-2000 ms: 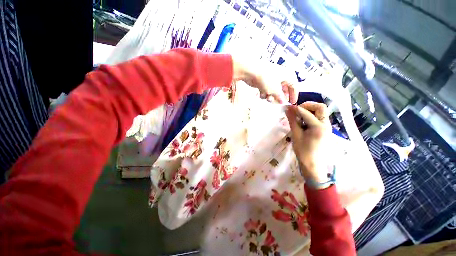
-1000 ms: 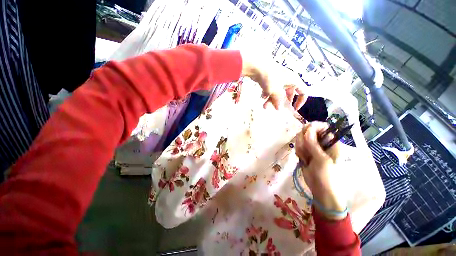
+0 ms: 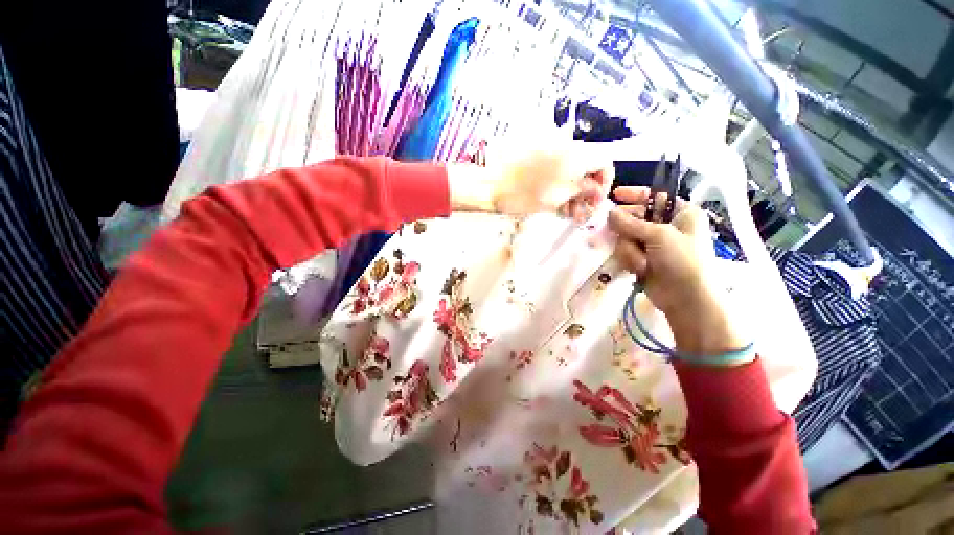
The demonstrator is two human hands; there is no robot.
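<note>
A white blouse [image 3: 471, 313] with red flowers and brown-green leaves hangs in front of me. My left hand [image 3: 544, 190] pinches the cloth at the neckline. My right hand [image 3: 669, 246] is right beside it, fingertips on the same edge, and also holds dark thread snips [image 3: 663, 188] with the two blades pointing up. A blue wrist cord [image 3: 722, 355] loops round my right wrist. A small dark button [image 3: 604, 279] shows on the front opening below my hands. Any loose thread is too fine to tell.
A grey rail [image 3: 785, 125] slants overhead at the right. Striped garments [image 3: 832, 324] hang beyond the blouse, near a gridded blackboard [image 3: 905, 324]. Pink, white and blue [image 3: 445, 84] strips hang behind. A thin metal bar [image 3: 371, 519] runs below the hem. Brown material [image 3: 889, 502] lies lower right.
The snips were hidden two seconds ago, then pointed right in my right hand; now they point up. My right hand has moved up and back against my left hand at the neckline.
</note>
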